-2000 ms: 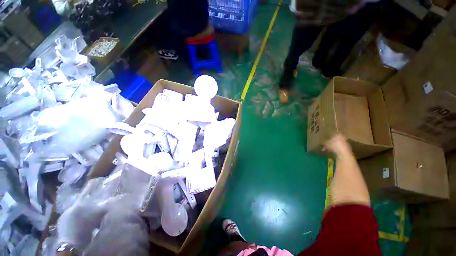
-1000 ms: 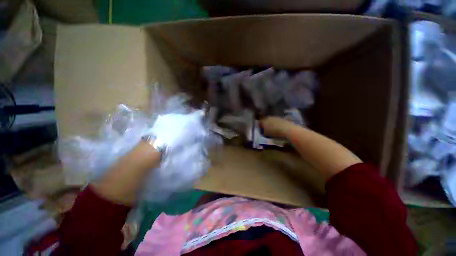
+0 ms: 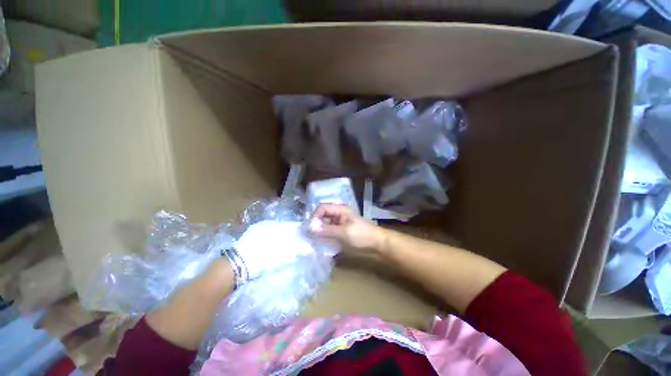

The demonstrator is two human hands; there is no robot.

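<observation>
A deep brown carton (image 3: 382, 51) lies open in front of me with bagged white plastic parts (image 3: 369, 132) in a row on its floor. My left hand (image 3: 274, 248), in a white knitted glove, is among a bunch of clear poly bags (image 3: 173, 257); its fingers are hidden. My bare right hand (image 3: 342, 224) pinches a bagged white part (image 3: 331, 192) close to the left hand. The part's rectangular plate end points away from me.
The carton's long flap (image 3: 103, 161) folds out to the left. A carton of loose white parts (image 3: 644, 183) stands at the right edge. Brown sheets or sacks (image 3: 37, 257) lie at the left. Green floor (image 3: 199, 15) shows beyond.
My right hand has come up and left from the carton floor to beside the gloved left hand, with a bagged part now in it. The view has steadied over the carton.
</observation>
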